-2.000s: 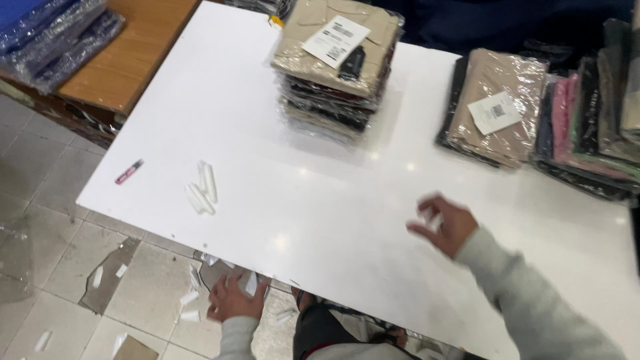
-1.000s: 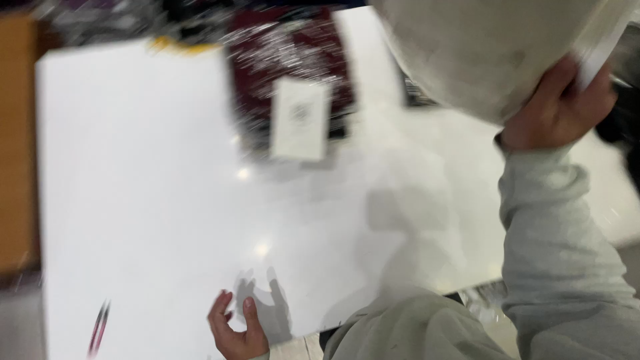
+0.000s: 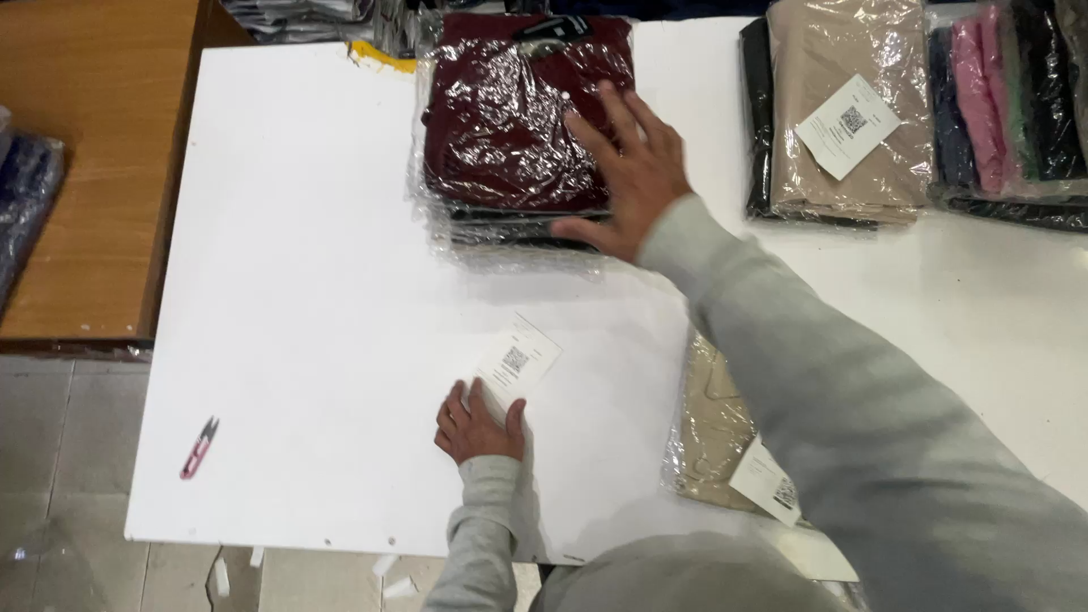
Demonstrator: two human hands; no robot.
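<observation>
My right hand rests with spread fingers on the right side of a maroon garment in clear plastic, the top of a stack of bagged garments. Below it on the white table, my left hand lies at the lower edge of a white paper label bearing a printed code; whether it grips the label cannot be told. A beige bagged garment with a white label lies under my right forearm, partly hidden. Pink-handled thread snips lie at the table's left.
At the back right stand a bagged light-brown garment with a label and more bagged garments. A wooden table adjoins on the left, with a blue bagged item. Paper scraps litter the tiled floor.
The beige bagged garment, on top of the stack two seconds ago, now lies at the lower right. My right hand has moved onto the maroon one. The white strips near the snips are gone from the table.
</observation>
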